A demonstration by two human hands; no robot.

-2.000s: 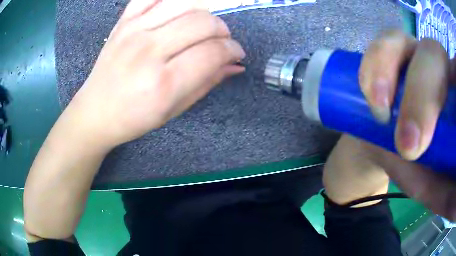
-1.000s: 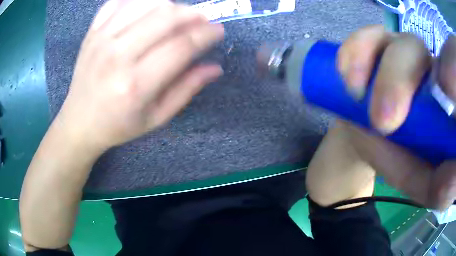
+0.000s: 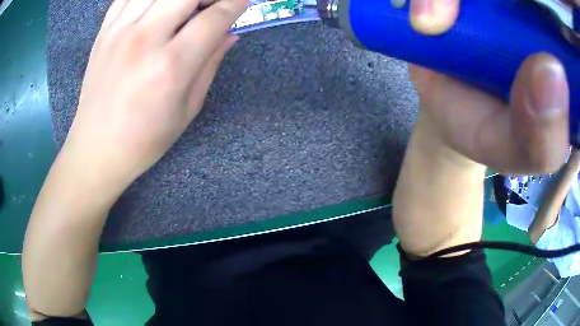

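A slim lavender-white housing half [image 3: 280, 25] lies at the top edge of the picture, cut off there, with a green circuit board [image 3: 276, 9] in it. My left hand [image 3: 149, 76] is around the left end of the housing half, and its fingertips are partly hidden. My right hand [image 3: 470, 121] grips the thick blue electric screwdriver [image 3: 445, 44]. The metal nose of the screwdriver is over the right end of the housing half. The bit and any screw are not visible.
The dark grey work mat [image 3: 286, 134] lies under the work on the green bench [image 3: 22, 121]. The black tool cord [image 3: 509, 246] crosses my right wrist. Another person in light blue [image 3: 563, 226] is at the right edge.
The screwdriver in my right hand has moved up to the housing half. My left hand has moved left and up and closed on the housing's left end. The view has shifted.
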